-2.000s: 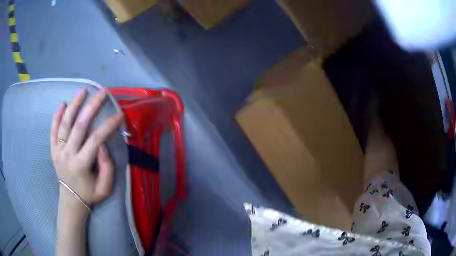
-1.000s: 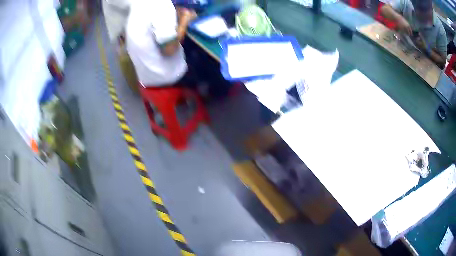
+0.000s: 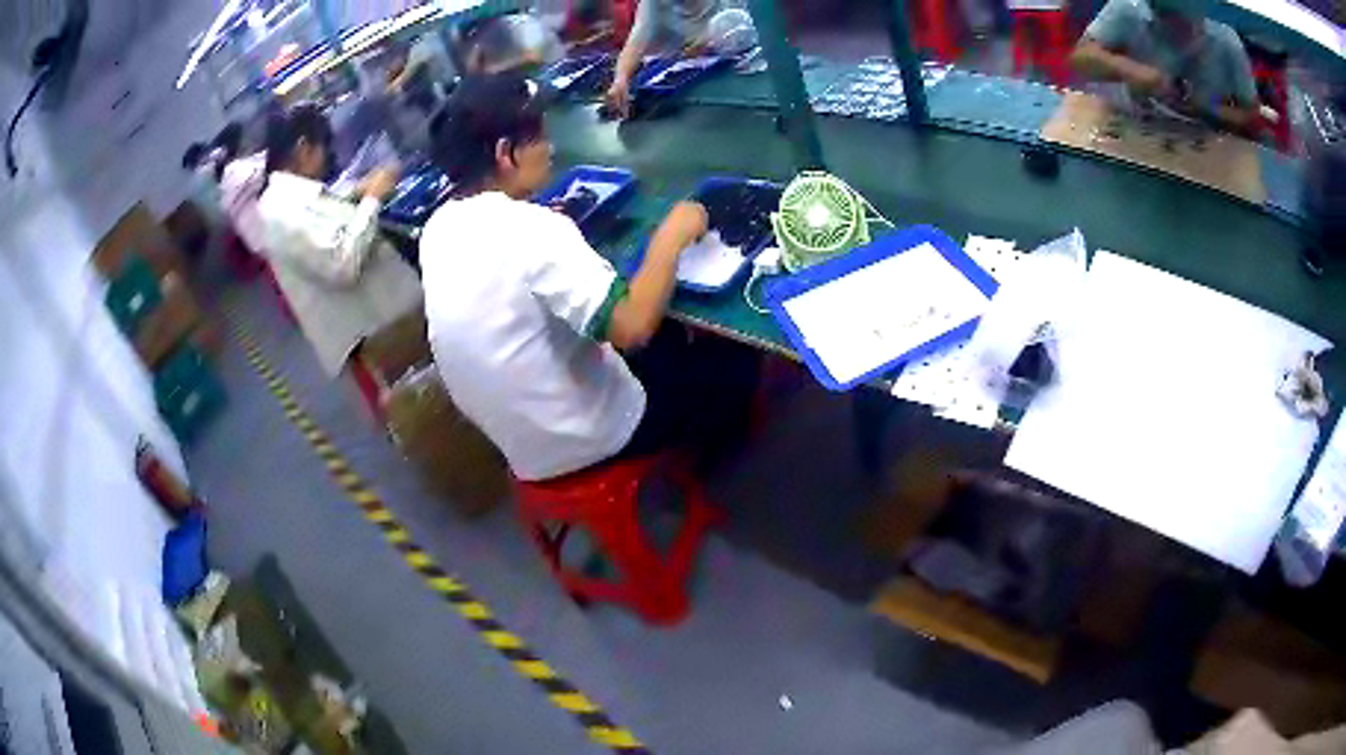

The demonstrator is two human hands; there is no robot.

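Neither of my hands can be made out in the current view. A large white sheet (image 3: 1166,398) lies on the green bench at the right. A crumpled off-white rag with dark patches (image 3: 1302,387) sits at its right end. A clear plastic bag (image 3: 1051,303) with something dark at its lower part stands at the sheet's left edge. White sticker sheets with dark dots (image 3: 945,391) lie beside the bag. A shallow blue tray with white lining (image 3: 836,369) holds a few small pale scraps.
A light green fan (image 3: 821,221) stands behind the tray. A person in white sits on a red stool (image 3: 627,538) at the left, with others beyond. Open cardboard boxes (image 3: 967,634) are under the bench. Yellow-black tape (image 3: 428,572) crosses the floor.
The view has swung up from the chair and floor to the bench and the row of workers. My hand seen on the grey chair back earlier is out of view.
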